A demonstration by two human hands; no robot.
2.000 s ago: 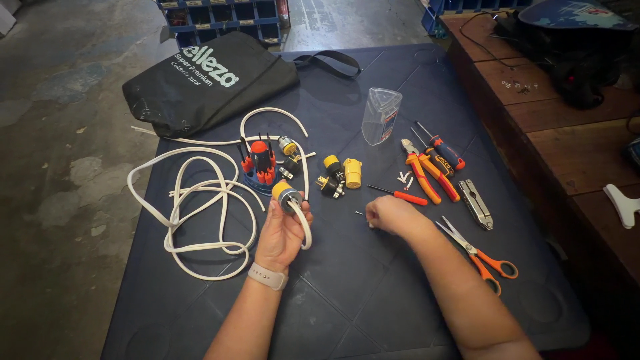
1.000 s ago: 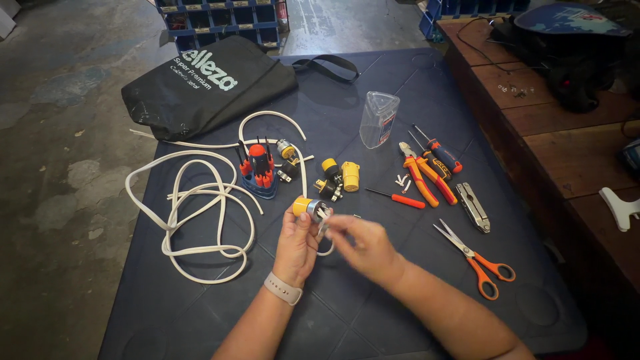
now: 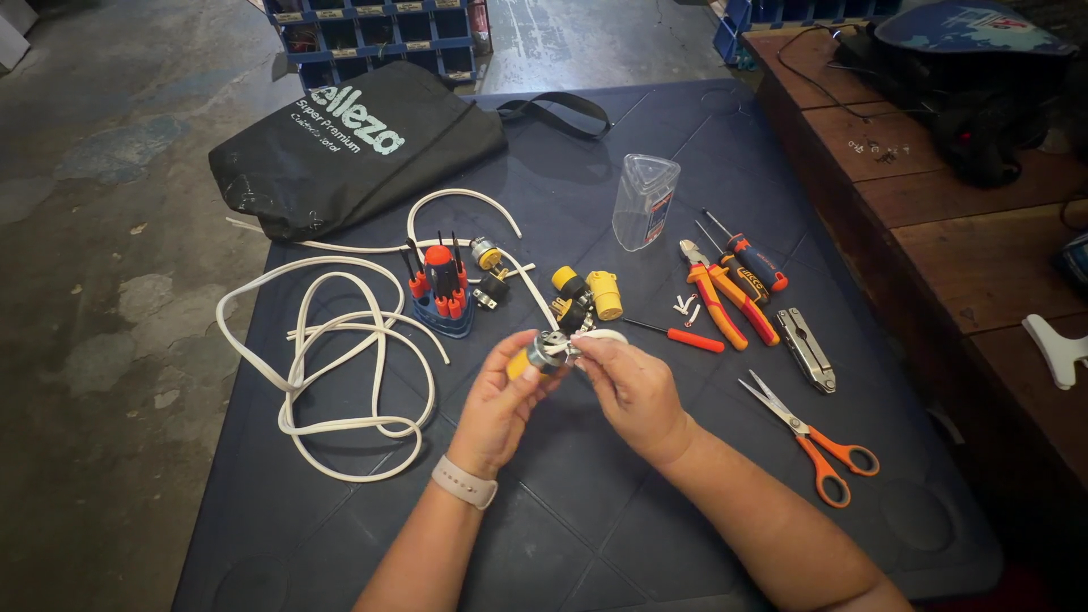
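Note:
My left hand [image 3: 501, 395] holds a yellow and metal electrical plug [image 3: 535, 359], tilted, with its metal end toward my right hand. The fingertips of my right hand [image 3: 625, 378] pinch at the plug's metal end, where a white cable [image 3: 605, 337] meets it; just what they grip is too small to tell. Beyond my hands lie more plugs, among them a yellow connector [image 3: 605, 296]. A red-handled screwdriver [image 3: 695, 341] lies right of them, near small white pieces [image 3: 682, 304]. At the left, a precision screwdriver set [image 3: 442, 293] stands in a blue holder beside a coiled white cable [image 3: 293, 382].
On the dark table [image 3: 544, 527] are a black bag [image 3: 357, 161], a clear plastic container [image 3: 644, 204], orange-handled pliers [image 3: 722, 297], two larger screwdrivers [image 3: 752, 263], a multitool [image 3: 806, 350] and scissors [image 3: 807, 438]. A wooden bench [image 3: 943, 225] adjoins at the right. Blue parts bins [image 3: 374, 34] stand behind.
My right hand, low over the table near the red screwdriver two seconds ago, has come to the plug in my left hand. The plug has moved right and is tilted differently.

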